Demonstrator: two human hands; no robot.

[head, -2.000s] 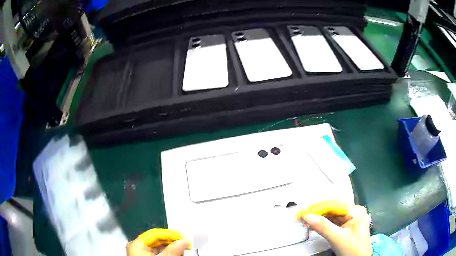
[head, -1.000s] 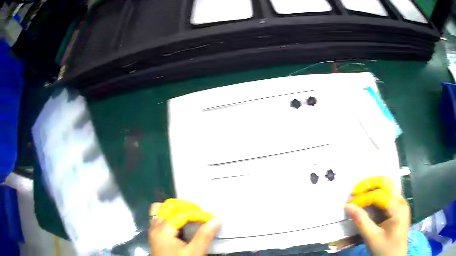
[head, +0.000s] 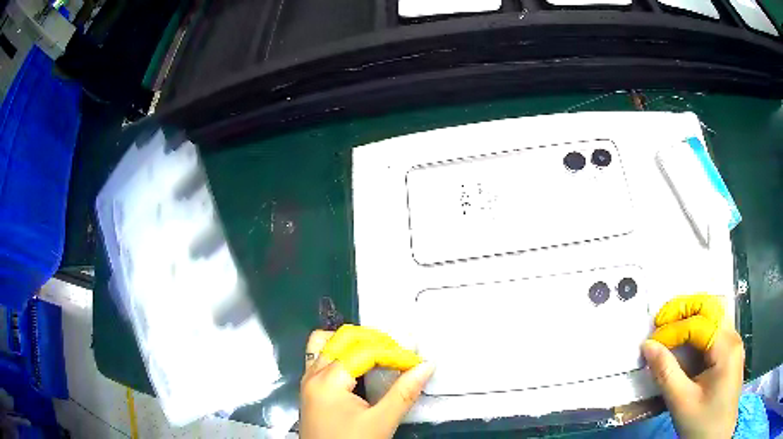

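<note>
Two silver-white phone back covers lie lengthwise on the white pad (head: 378,223). The upper cover (head: 532,214) has a small printed mark; both have two dark camera holes at the right end. My left hand (head: 369,377), in yellow finger cots, pinches at the left end of the lower cover (head: 524,339). My right hand (head: 695,360), also in yellow cots, pinches at its right end. A clear film between the fingertips is nearly invisible against the white. A white scraper with a blue edge (head: 700,189) lies on the pad's right side.
A stack of pale film sheets (head: 189,283) lies at left on the green mat (head: 288,180). Black stacked trays (head: 343,69) with covers in some slots stand behind the pad. Blue plastic crates (head: 34,171) stand at the far left.
The view has shifted down and left. Both hands have come to the lower cover's ends, lower on the pad than two seconds ago. The covers' outlines now show more fully.
</note>
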